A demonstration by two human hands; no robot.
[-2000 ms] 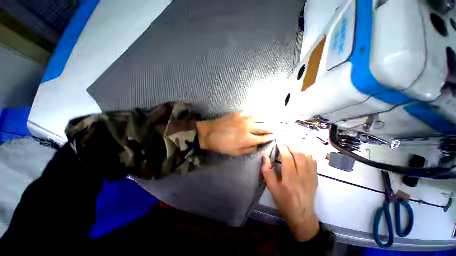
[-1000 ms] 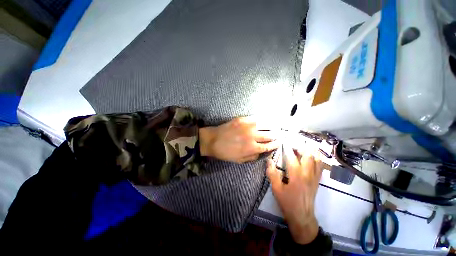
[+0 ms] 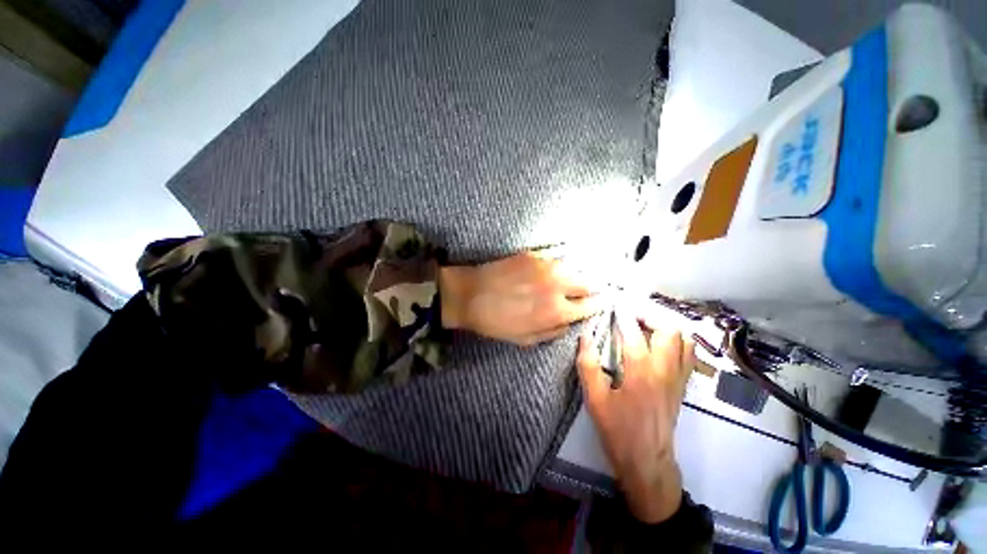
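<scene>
A grey ribbed cut panel (image 3: 400,130) lies flat across the machine bed, with a dark strip (image 3: 662,65) along its right edge. My left hand (image 3: 520,298) lies flat on the panel, fingertips at the brightly lit needle area. My right hand (image 3: 641,390) is just right of it, fingers bent over the panel's edge, with a small dark piece between thumb and fingers, too unclear to name. The presser foot and needle are lost in the glare. The sewing machine head (image 3: 779,216) stands to the right of the needle area.
Scissors with blue looped handles (image 3: 808,492) lie right of my right hand. A small grey plate (image 3: 741,392) and a dark curved cable (image 3: 823,417) are near the head. Blue cloth (image 3: 244,454) hangs below the table's front edge. Pale cloth (image 3: 43,346) lies at the far left.
The view has shifted, so the machine head and scissors appear lower. My right thumb and fingers now have a small dark piece between them. Both hands stay by the needle.
</scene>
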